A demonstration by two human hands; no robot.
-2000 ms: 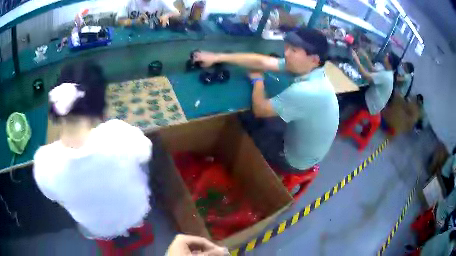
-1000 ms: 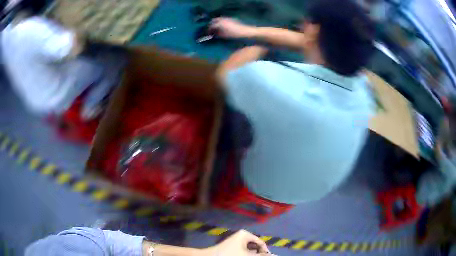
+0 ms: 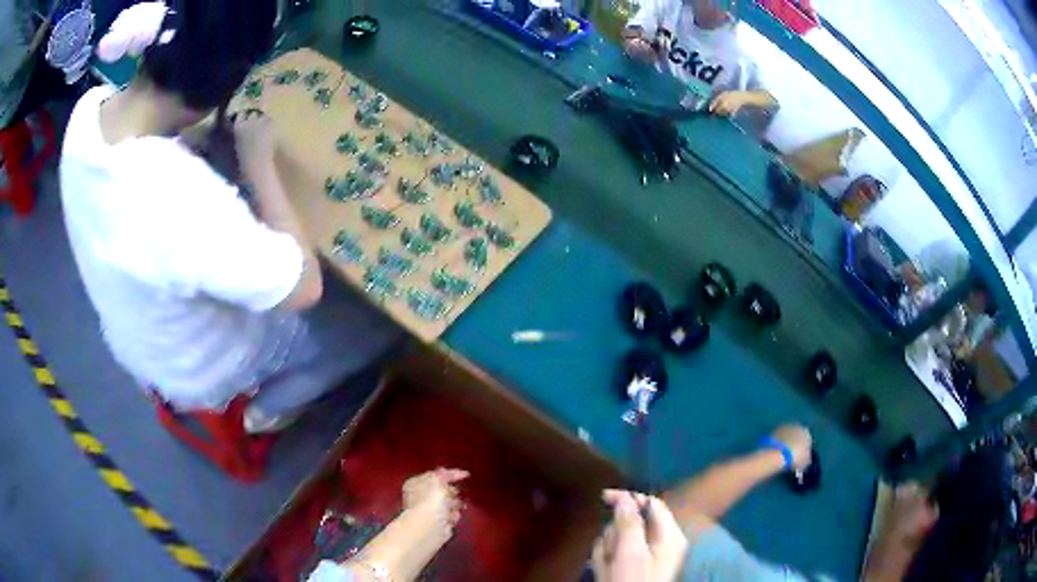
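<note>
My left hand (image 3: 432,500) reaches in from the bottom over the cardboard box, fingers partly curled and forefinger out, with nothing visible in it. My right hand (image 3: 640,543) is at the bottom edge with thumb and fingers pinched together. A thin dark cord (image 3: 640,455) seems to rise from its fingertips to a blurred silvery-white end (image 3: 640,395). That end overlaps a round black housing (image 3: 643,366) on the teal bench (image 3: 569,298). Other housings (image 3: 686,330) stand close by.
A worker's arm with a blue wristband (image 3: 777,450) reaches to a housing at the right. A worker in white (image 3: 171,250) sits left, beside a cardboard sheet (image 3: 512,205) of green boards. The box (image 3: 546,426) holds red material. More housings stand along the belt.
The view has swung round and nearer to the bench. The box is now at the bottom. My right hand has come into view beside the left. More housings show.
</note>
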